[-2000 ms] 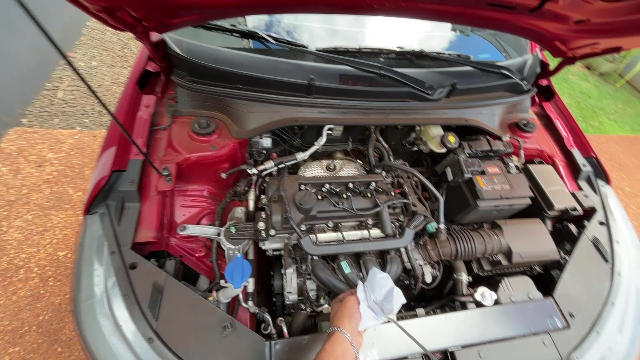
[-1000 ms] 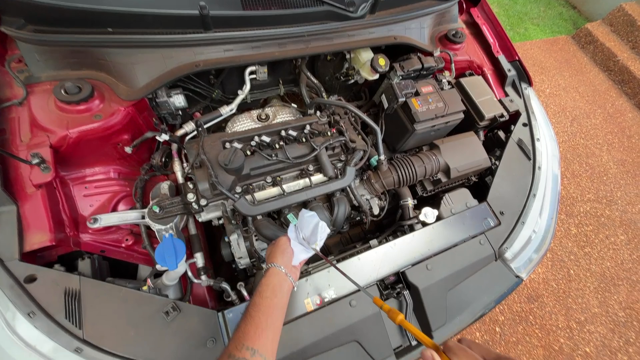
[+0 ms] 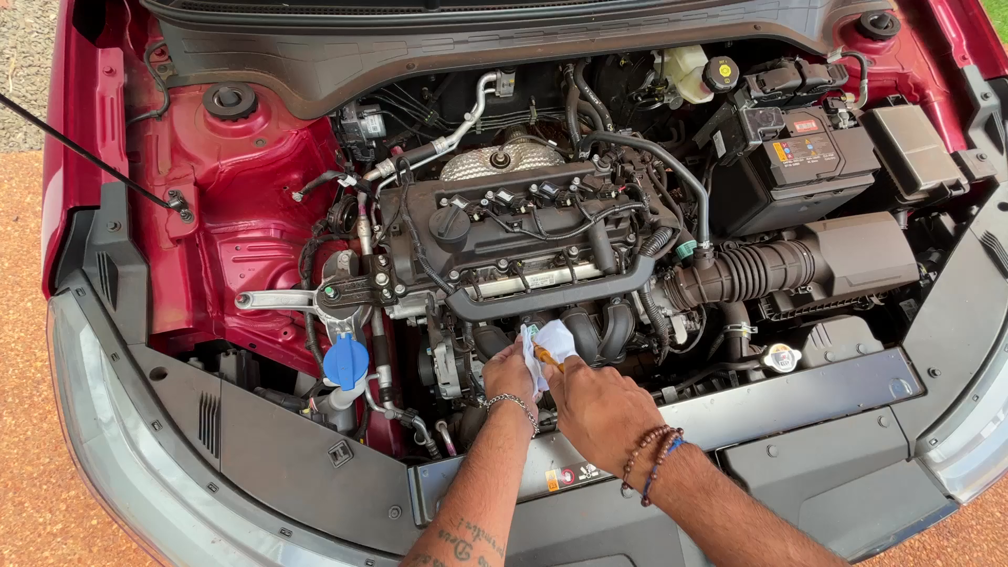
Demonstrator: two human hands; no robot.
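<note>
My left hand (image 3: pixel 510 379) holds a crumpled white paper towel (image 3: pixel 556 340) at the front of the engine, just below the black hose along the engine cover (image 3: pixel 417 224). Close against it on the right, my right hand (image 3: pixel 602 405) grips the orange handle (image 3: pixel 546 358) of the engine oil dipstick, whose end lies against the towel. The dipstick's rod is hidden behind the hands and towel. Both forearms reach over the front radiator panel (image 3: pixel 787 405).
A blue washer reservoir cap (image 3: pixel 345 361) stands left of the hands, the radiator cap (image 3: pixel 781 358) right. Farther back are the black oil filler cap (image 3: pixel 450 227), the battery (image 3: pixel 819 161) and the corrugated air intake hose (image 3: pixel 744 272). The hood prop rod (image 3: pixel 87 153) slants at left.
One second ago the orange dipstick handle was low at the right, its rod running to the towel. My right hand has brought the handle up beside my left hand.
</note>
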